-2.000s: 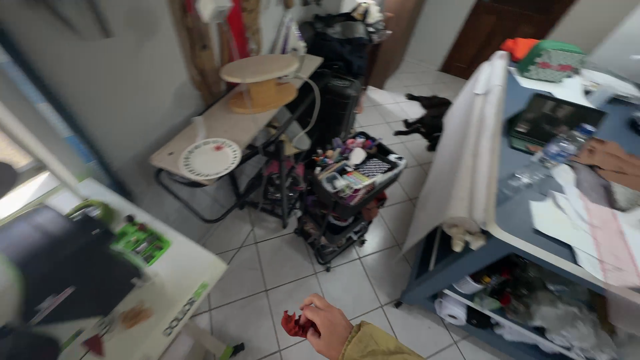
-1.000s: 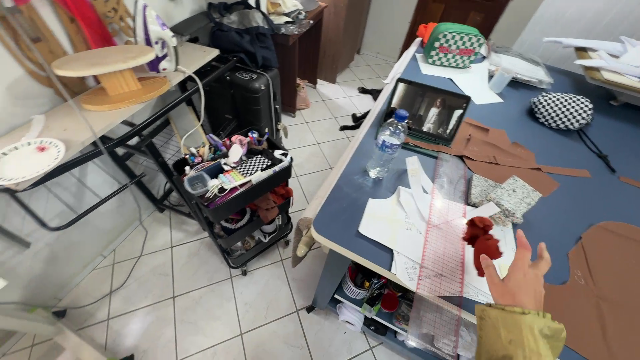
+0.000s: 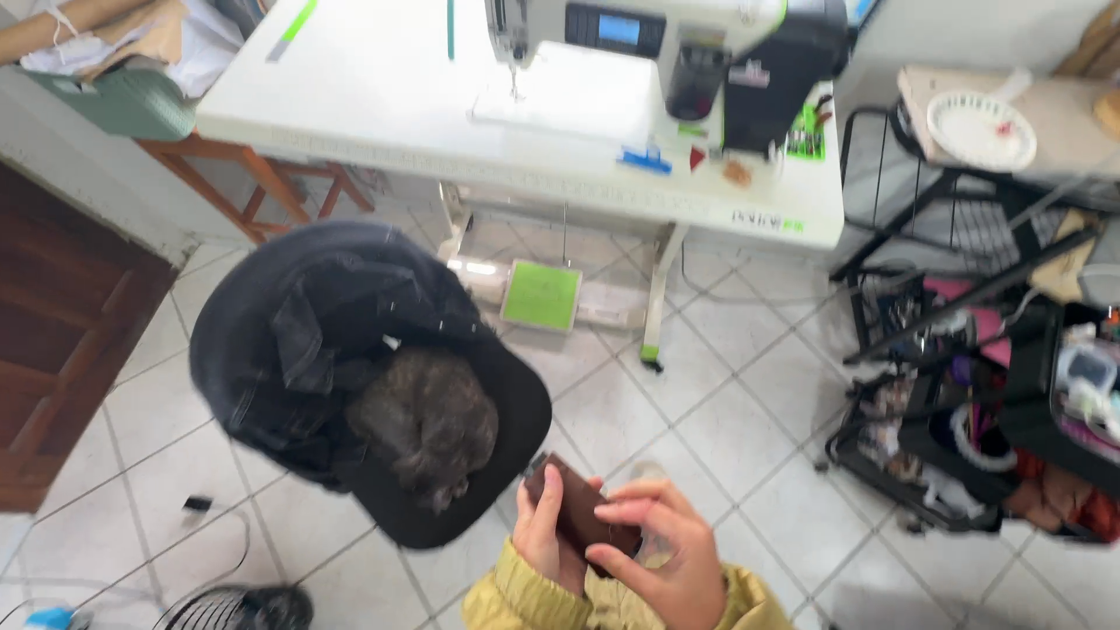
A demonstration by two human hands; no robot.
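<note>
A small brown piece, leather-like, (image 3: 573, 507) is held between my two hands in the lower middle of the head view. My left hand (image 3: 542, 525) grips its left side, thumb on top. On its right edge rest the thumb and fingers of my right hand (image 3: 669, 542). Some thin grey thing shows at its upper left corner, too small to name. Just left of my hands stands a dark chair (image 3: 516, 385) with dark denim clothing (image 3: 306, 306) over it, and a grey-brown furry animal, seemingly a curled-up cat, (image 3: 429, 420) lies on the seat.
A white sewing table (image 3: 350, 114) with a sewing machine (image 3: 595, 26) spans the top; a green pedal (image 3: 541, 296) sits below. At right are a black rolling cart (image 3: 1032, 420) and a side table with a white plate (image 3: 982, 129). A black fan (image 3: 245, 608) is at lower left.
The view has swung from the blue work table to the sewing table and chair. The dark red thing by my right hand earlier is out of sight; both hands now hold the brown piece.
</note>
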